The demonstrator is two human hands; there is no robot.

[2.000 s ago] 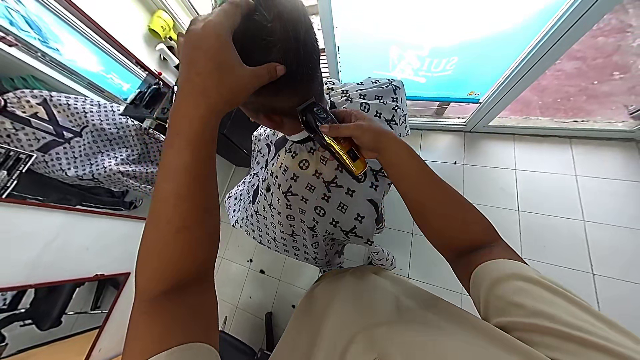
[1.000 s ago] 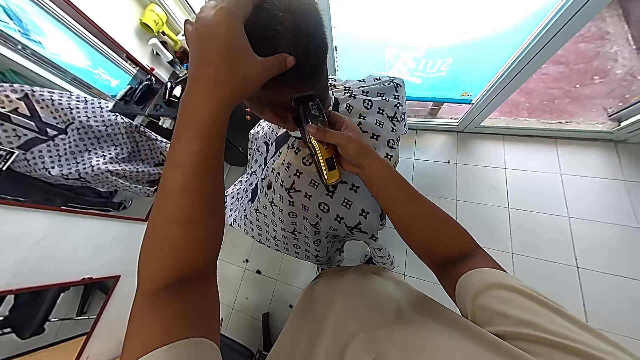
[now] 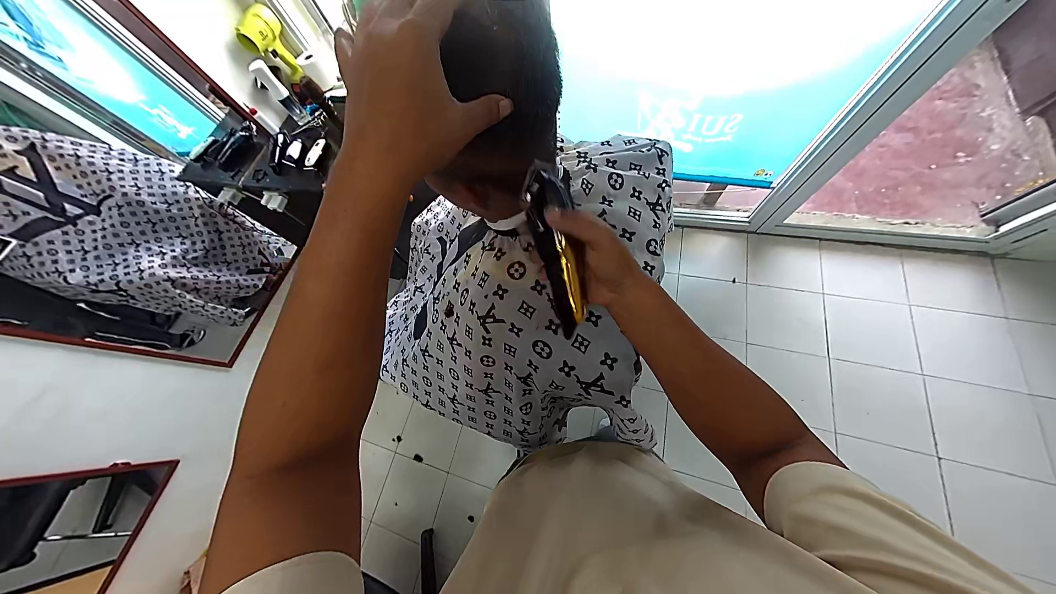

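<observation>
My right hand (image 3: 596, 252) grips a black and gold hair clipper (image 3: 557, 256), its blade end at the hair near the neck of a seated person. My left hand (image 3: 412, 74) rests with spread fingers on that person's head (image 3: 507, 91), the thumb across the dark hair; the fingertips are partly cut off at the top edge. A white barber cape (image 3: 495, 330) with a dark pattern covers the person's body. Around the neck runs a white neck strip (image 3: 506, 222), partly hidden by the cape and the clipper.
At the left, a black shelf (image 3: 247, 177) bears several clippers, and a yellow-green hair dryer (image 3: 260, 31) hangs above it. A wall mirror (image 3: 124, 346) reflects the cape. Glass panels (image 3: 763, 198) stand beyond the person. Hair clumps lie on the tiled floor (image 3: 412, 487).
The clipper has tilted more upright since the oldest frame, and its blade end now sits slightly away from the earlier spot by the neck. My left hand stays on the head.
</observation>
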